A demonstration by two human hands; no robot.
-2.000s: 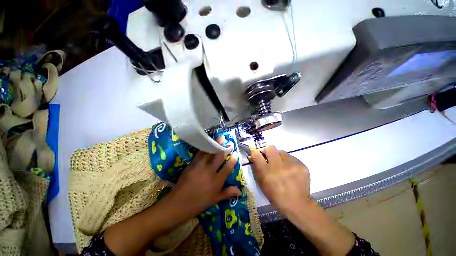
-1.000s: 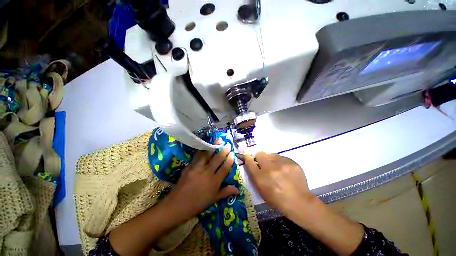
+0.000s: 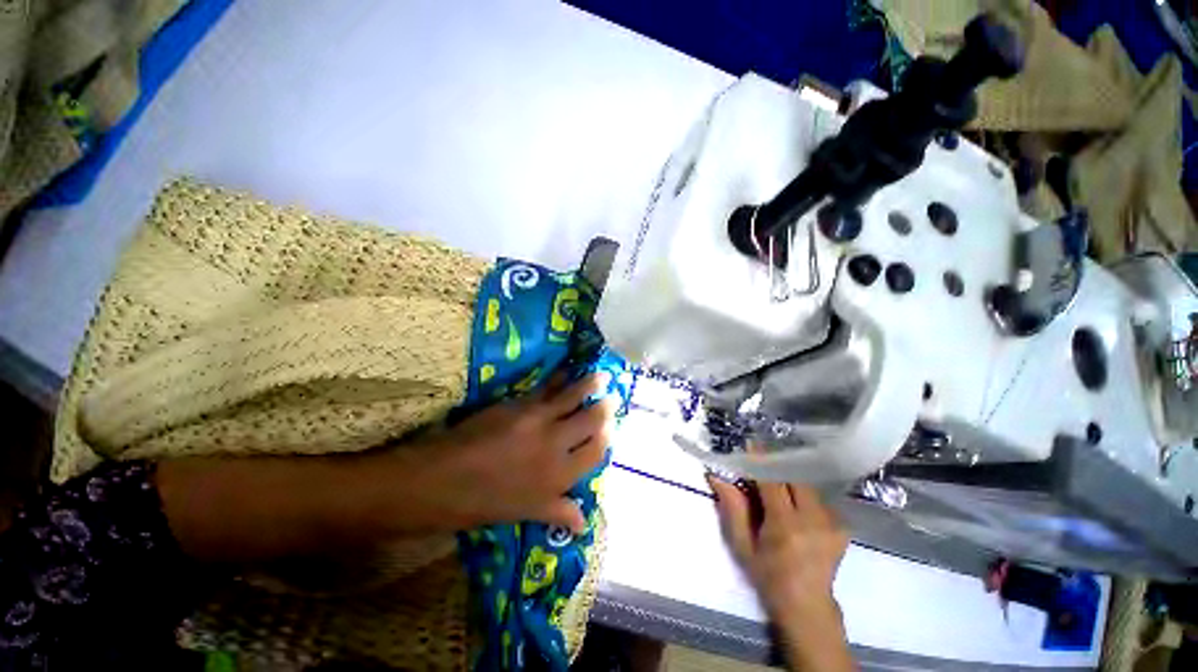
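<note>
The cream woven bag lies left of the needle area, with its teal flowered lining along the mouth edge. My left hand lies over the lining and holds it with the fingers near the edge. My right hand is just below the sewing machine head, right of the bag and apart from it. A small dark tool is pinched in its fingers, mostly hidden. The presser foot area is partly hidden by the white curved guard.
The white table extends behind the bag. A blue edge and cream bags are at the upper left. More cream bags lie behind the machine. A dark object with a red end is at the lower right by a blue tray.
The view has turned and shifted left. My left hand and the bag edge are now away from the presser foot, to its left. My right hand is now apart from the lining.
</note>
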